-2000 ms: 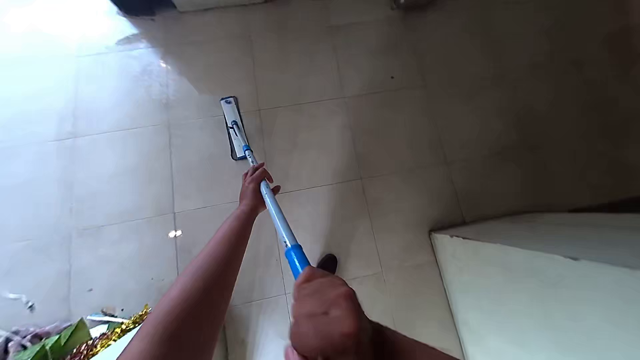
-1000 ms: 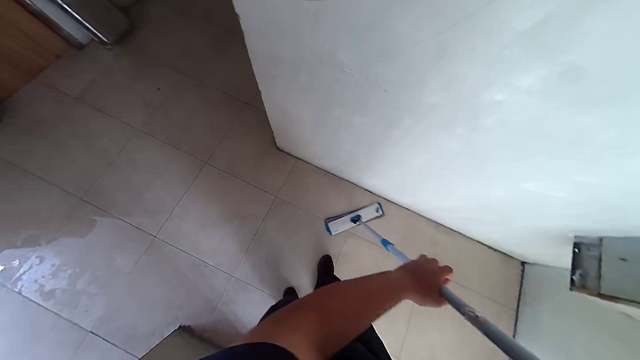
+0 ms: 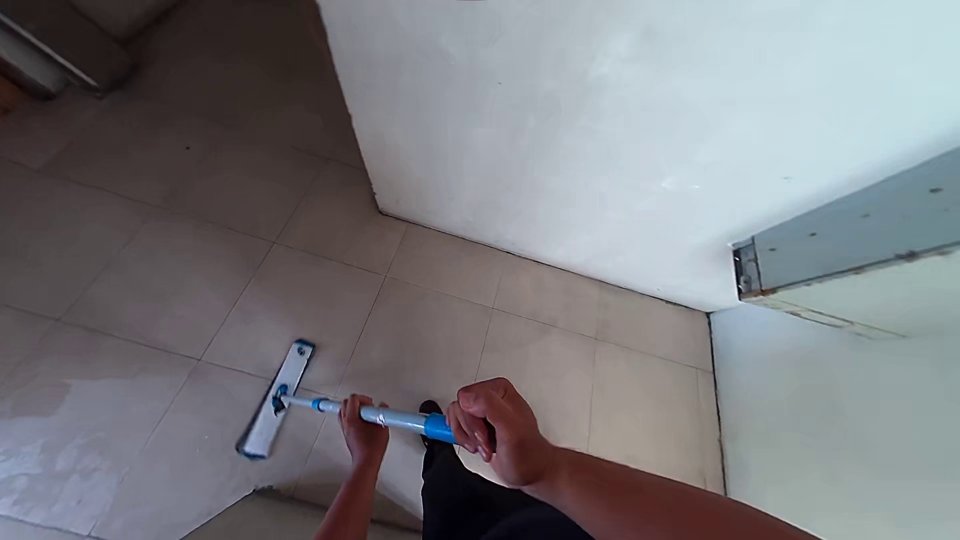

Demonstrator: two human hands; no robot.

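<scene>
A flat mop's head (image 3: pixel 276 401), a long pale plate with blue ends, lies on the tiled floor at the lower left. Its telescopic metal pole (image 3: pixel 401 419) runs right from the head toward my body. Around the thinner lower part of the pole, near a blue collar, my left hand (image 3: pixel 364 433) is closed. My right hand (image 3: pixel 499 431) grips the upper end at the blue sleeve, its fingers wrapped around it. The mop head's underside is hidden against the floor.
A white wall (image 3: pixel 540 150) with an outer corner rises ahead and to the right. A recessed metal panel (image 3: pixel 862 225) is set at the far right. Wet, shiny tiles (image 3: pixel 45 442) show at the lower left. My shoe (image 3: pixel 430 407) stands below the pole.
The mop head has moved away from the wall's foot to the left over the floor. My left hand, out of sight or unclear one second ago, now shows on the pole.
</scene>
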